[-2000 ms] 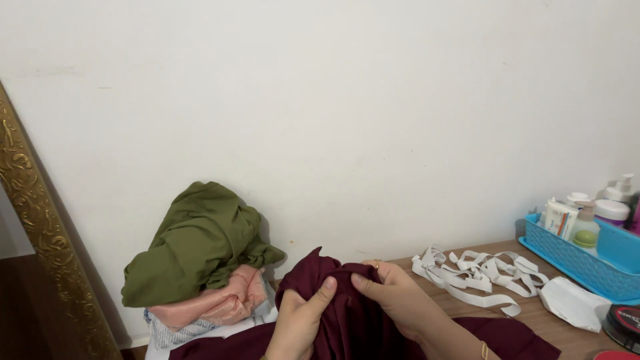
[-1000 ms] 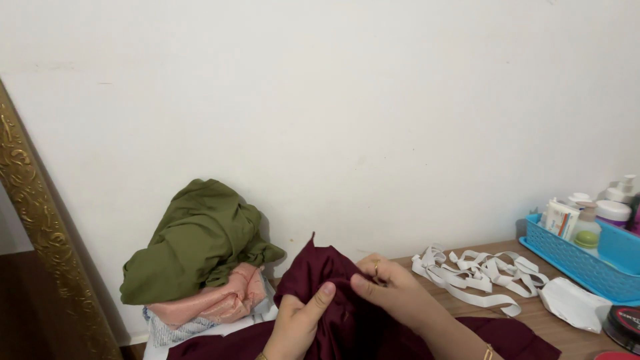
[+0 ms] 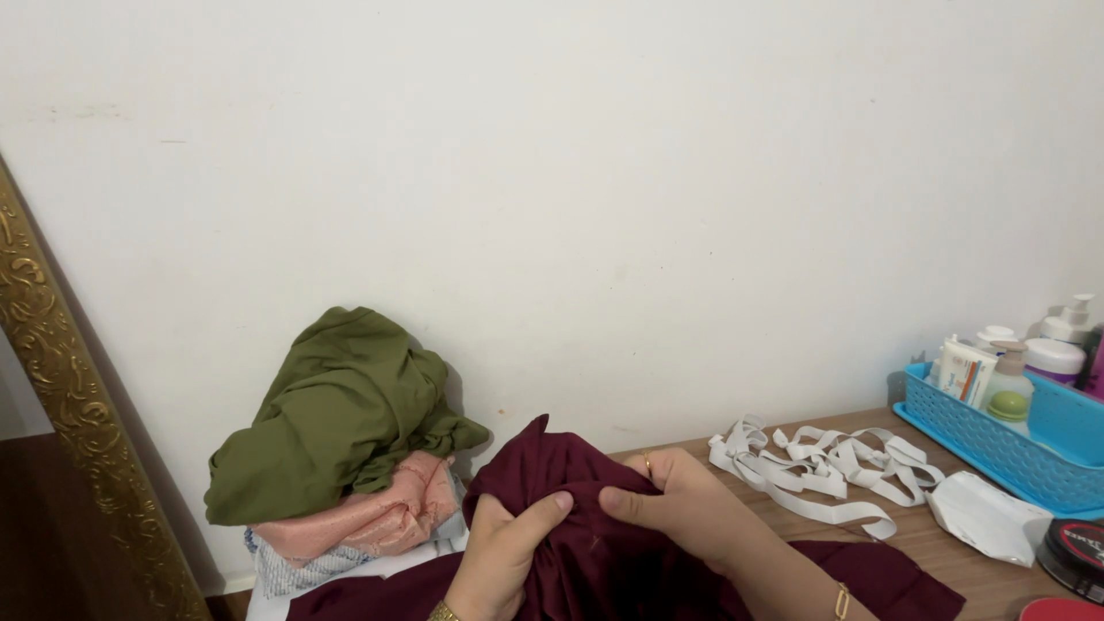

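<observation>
Maroon fabric (image 3: 595, 552) is bunched up at the lower middle of the view, with a pointed fold standing at its top. My left hand (image 3: 509, 548) grips its left side, thumb on top. Opposite it, my right hand (image 3: 681, 509) pinches the right side, its thumb near the left one; most fingers of both hands are hidden by the cloth. Loose parts of the fabric spread to both sides. A tangle of white elastic bands (image 3: 819, 474) lies on the wooden table (image 3: 975, 578), right of my right hand.
Olive green cloth (image 3: 345, 414) tops a pile with peach fabric (image 3: 379, 517) at left. A blue plastic basket (image 3: 1009, 440) with bottles and tubes stands at right, near a white packet (image 3: 992, 517) and a round black container (image 3: 1078, 552). A carved gold frame (image 3: 78, 431) leans at far left.
Both hands keep hold of the maroon fabric. Its upper folds have changed shape, and my right thumb has shifted slightly on the cloth.
</observation>
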